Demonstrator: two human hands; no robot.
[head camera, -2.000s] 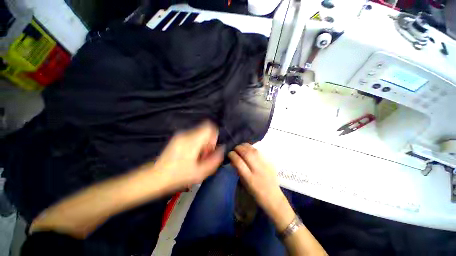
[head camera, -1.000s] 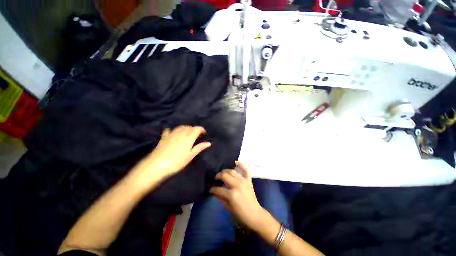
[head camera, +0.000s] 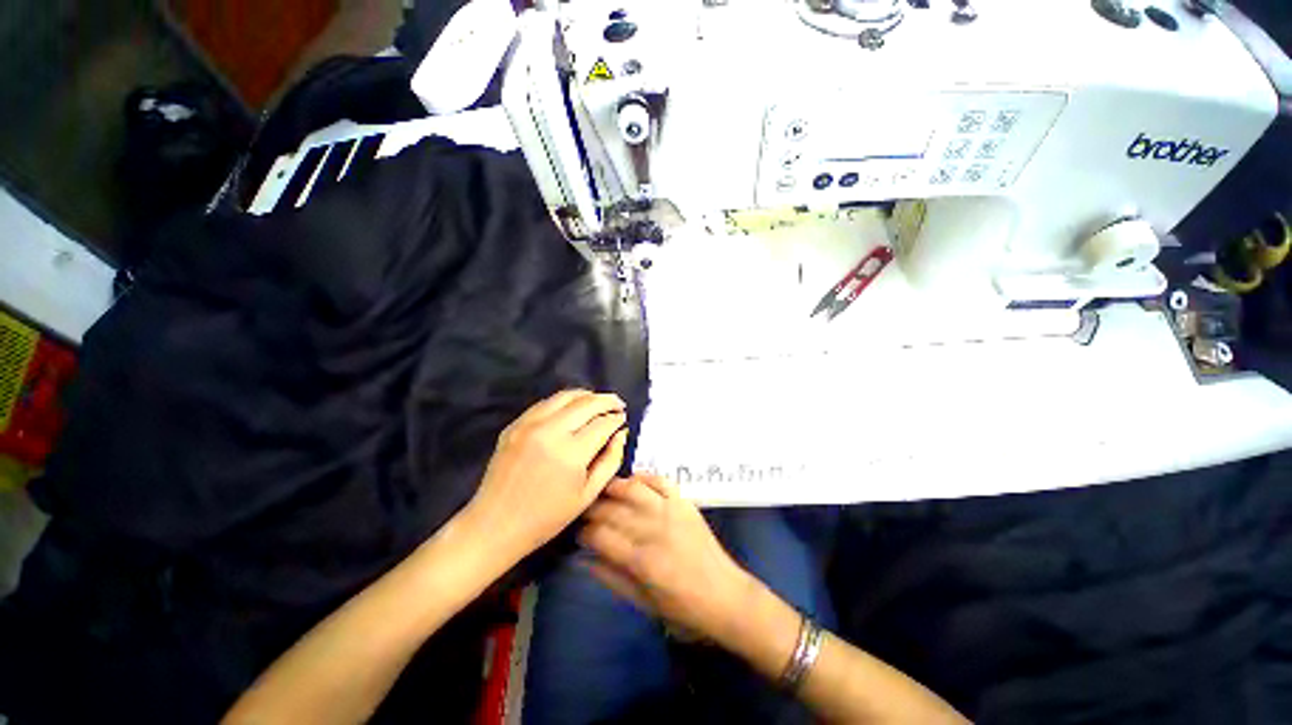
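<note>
A large black garment (head camera: 326, 354) lies heaped left of the sewing machine and hangs over the table's front edge. Its right edge runs from under the presser foot (head camera: 621, 269) toward me. My left hand (head camera: 556, 460) lies on the garment near that edge, its fingertips together on the cloth. My right hand (head camera: 659, 552) is just below and right of it at the table's front edge, slightly blurred, its fingertips at the cloth edge beside my left hand. The fold between the fingers is partly hidden. The white machine head (head camera: 907, 128) is marked "brother".
Red-handled snips (head camera: 856, 281) lie under the machine arm. Scissors with yellowish loops (head camera: 1254, 255) are at the far right. More black cloth (head camera: 1049, 609) lies below the table's right side. A red and yellow object (head camera: 31, 397) is at the left rim.
The view has shifted, so the machine appears further left and larger. My left hand has moved right to the cloth edge, and my hands are now close together after being apart.
</note>
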